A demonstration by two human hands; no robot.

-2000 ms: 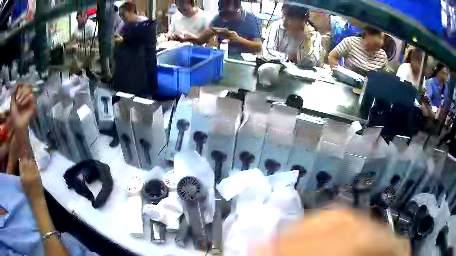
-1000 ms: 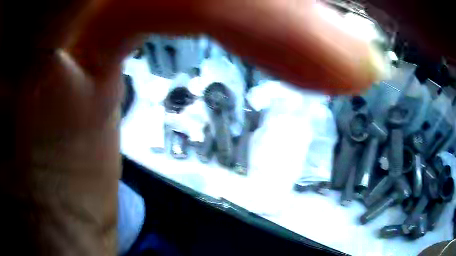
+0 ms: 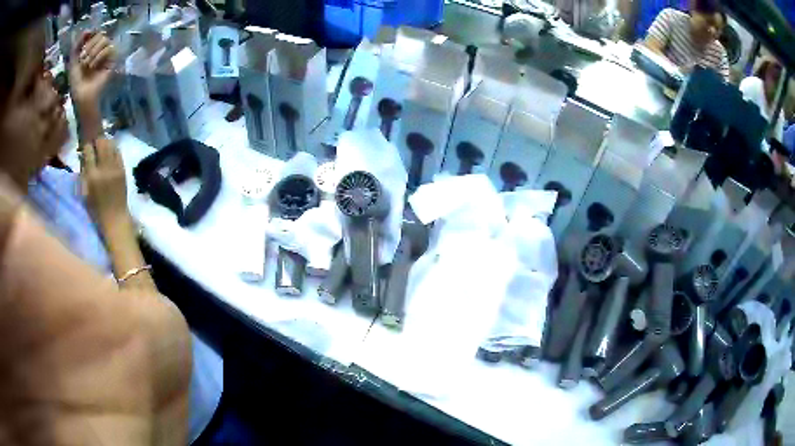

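A large blurred bare-skin shape, seemingly my left hand or forearm [image 3: 96, 348], fills the lower left, close to the lens; its fingers cannot be made out. My right hand is not in view. Dark grey units with round heads and tube handles [image 3: 662, 287] lie in a pile at the right. A few more stand or lean at centre left, one with a spoked head [image 3: 358, 193] partly in a milky bag. Heaped white bags [image 3: 471, 261] lie mid-table, very bright, with dark handle ends under the right one.
Tall pale boxes [image 3: 514, 148] with open flaps stand in rows behind. A thick black loop [image 3: 181, 179] lies at left. A neighbour's raised arm with a bracelet [image 3: 113, 209] is at far left. A blue bin [image 3: 375, 19] and a person in stripes [image 3: 689, 39] are beyond. The bench edge [image 3: 349, 370] runs diagonally.
The hand that crossed the top and left of the view a second ago no longer covers the table; blurred skin remains at lower left. The view has shifted, showing the boxes again.
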